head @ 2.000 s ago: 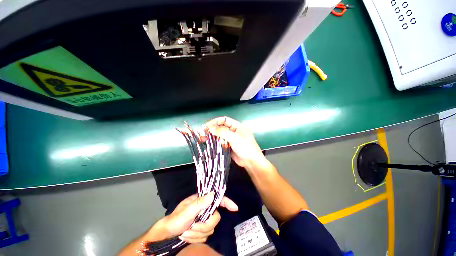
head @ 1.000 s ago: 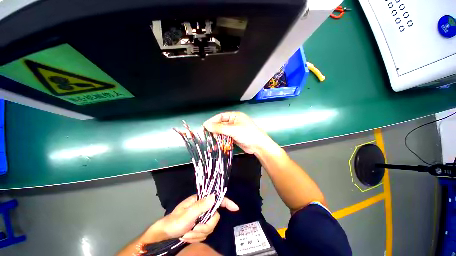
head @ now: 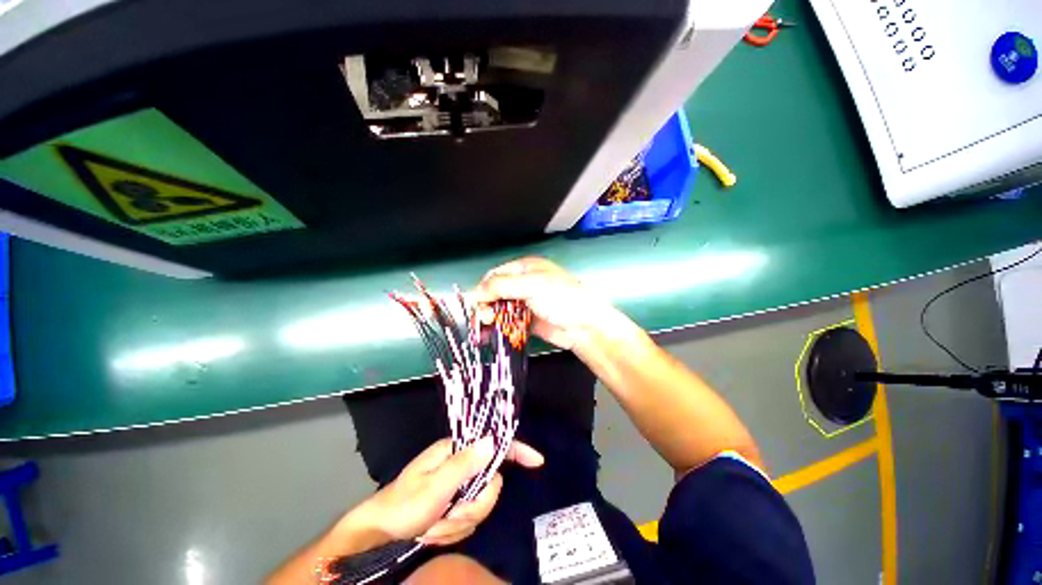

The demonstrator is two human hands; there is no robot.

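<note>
A bundle of thin black and white-pink wire leads [head: 471, 394] with reddish-orange ends stands fanned out over the bench's front edge. My left hand [head: 440, 491] is closed around the bundle's lower part; its other ends trail over my left wrist. My right hand [head: 531, 299] is at the upper right of the bundle, its fingers on the orange-tipped ends. Several leads spread apart to the left of my right fingers. The fingers hide exactly which leads are pinched.
Beyond the bench edge stands the black-fronted machine [head: 286, 137] with a metal mechanism [head: 451, 97] in its window. Right of it are a blue small parts box [head: 640, 211], yellow-handled tool [head: 715, 166], red-handled snips [head: 763, 30] and white second machine [head: 948, 114]. A round black base [head: 842, 375] stands on the floor.
My right fingers have shifted slightly at the wire ends. More leads stand separated on the left, and the orange ends on the right are more bunched. My left hand keeps its hold.
</note>
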